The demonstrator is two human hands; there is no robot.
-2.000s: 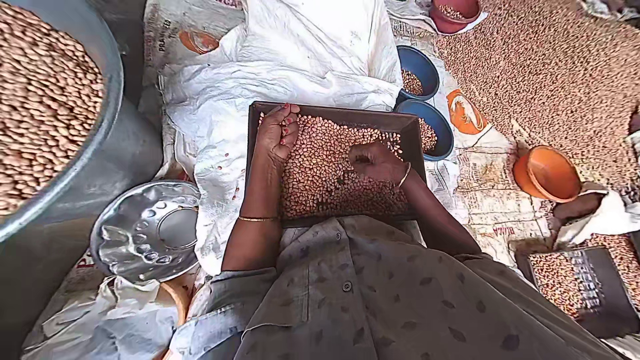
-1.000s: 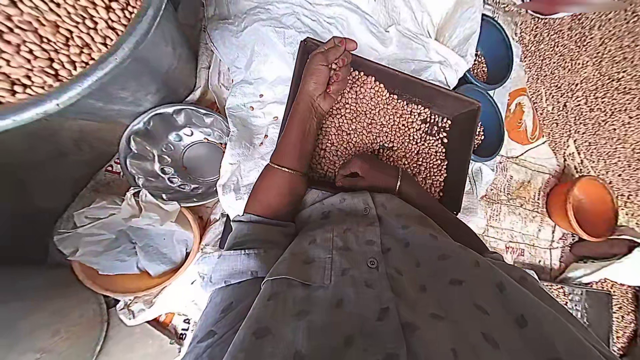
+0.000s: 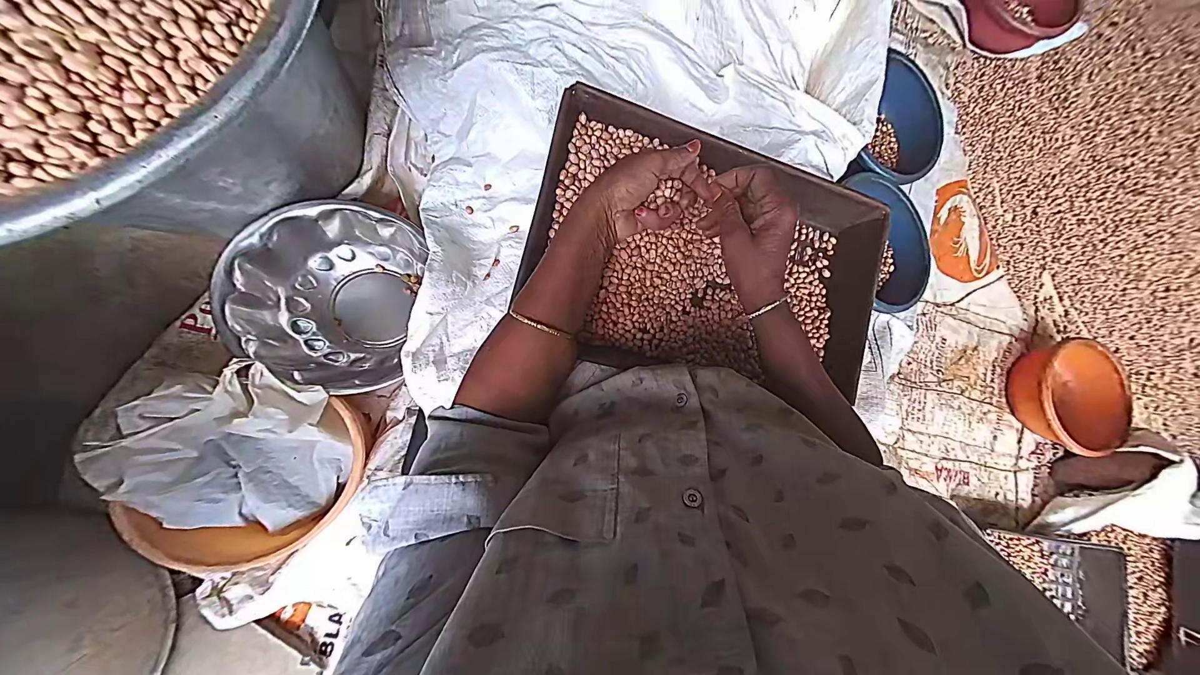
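A dark rectangular tray point(image 3: 858, 309) rests at my lap, tilted in view, with a layer of shelled peanuts point(image 3: 656, 272) in it. My left hand point(image 3: 652, 192) is cupped over the tray and holds some peanuts in its palm. Close beside it, my right hand point(image 3: 750, 211) has its thumb and fingertips bent together at the left hand's fingers. Whether a nut is pinched between the right fingertips cannot be made out.
A large metal tub point(image 3: 281, 112) of peanuts stands at upper left, above a steel dish point(image 3: 248, 281) and an orange bowl point(image 3: 352, 478) with crumpled plastic. Blue bowls point(image 3: 923, 122), an orange pot point(image 3: 1087, 394) and spread peanuts point(image 3: 1106, 169) lie right. White sheeting point(image 3: 469, 141) lies beyond the tray.
My right hand has risen from the tray's near side to meet my left hand. The left hand, a closed fist earlier, is now cupped with peanuts showing. The view has shifted.
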